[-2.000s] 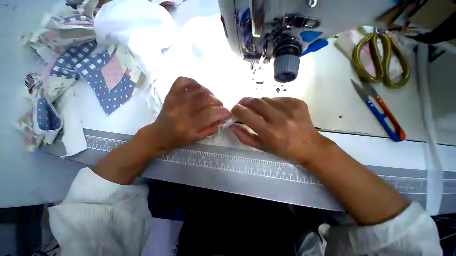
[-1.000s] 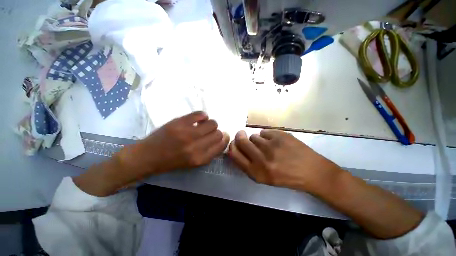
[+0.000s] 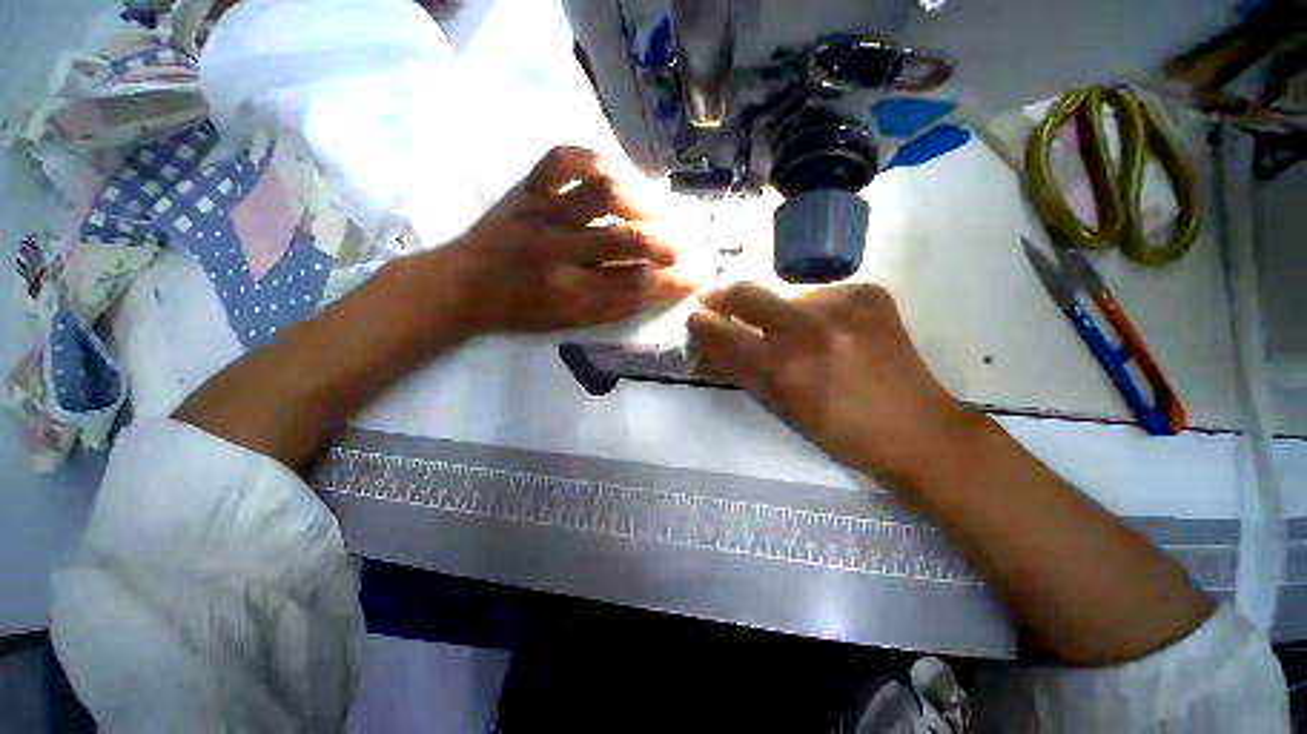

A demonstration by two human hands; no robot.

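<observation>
A white fabric piece (image 3: pixel 662 323) lies under the bright lamp at the needle area, mostly washed out by glare. My left hand (image 3: pixel 573 255) is bent over it, fingers just left of and below the presser foot area. My right hand (image 3: pixel 810 351) pinches the fabric's near edge right beside the left fingertips. The sewing machine head (image 3: pixel 803 43) is above both hands, with a dark grey knob (image 3: pixel 821 234) just above my right hand. The needle and the stitched edge are hidden by glare and fingers.
Crumpled patchwork-print fabric (image 3: pixel 187 215) and a white fabric pile (image 3: pixel 337 93) lie at left. Olive-handled scissors (image 3: pixel 1122 179) and thread snips (image 3: pixel 1111 337) lie at right. A measuring scale (image 3: pixel 645 516) runs along the front edge. White tape (image 3: pixel 1250 387) hangs at far right.
Both hands have moved up from the front edge to the needle area with the white fabric. The dark rounded plate corner and more of the measuring scale now show. The view has shifted slightly.
</observation>
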